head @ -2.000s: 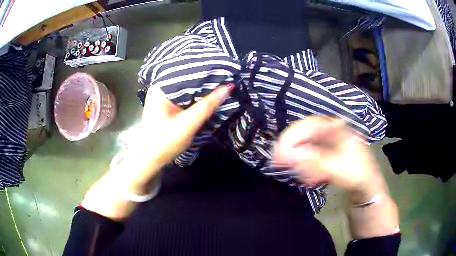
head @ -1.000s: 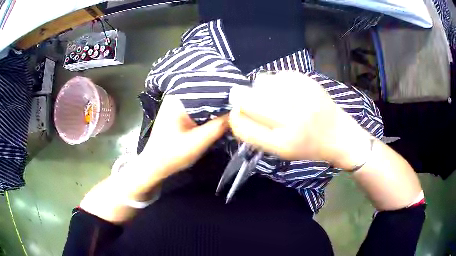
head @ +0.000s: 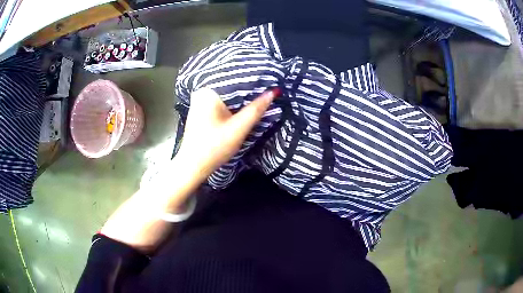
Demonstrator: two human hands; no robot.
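The striped garment point(head: 378, 131), dark with narrow white stripes, lies bunched over my lap. Black bands point(head: 326, 129) run loosely curved across its middle. My left hand point(head: 209, 137) lies on the garment's left part, its red-nailed thumb pressed on the cloth beside the bands and its fingers hidden under the cloth. My right hand cannot be made out. A faint skin-toned blur sits at the bottom right corner, too cut off to tell what it is. No scissors or needle can be seen.
A pink perforated basket point(head: 80, 123) with orange bits stands on the green floor at left. Behind it is a grey box point(head: 150, 48) of small round-topped items. Striped cloth point(head: 20, 131) hangs at far left. Black cloth point(head: 487, 171) is at right.
My right hand was over the garment, with silvery scissor blades below it one second ago. It has left the garment, uncovering the black bands. My left hand keeps its hold.
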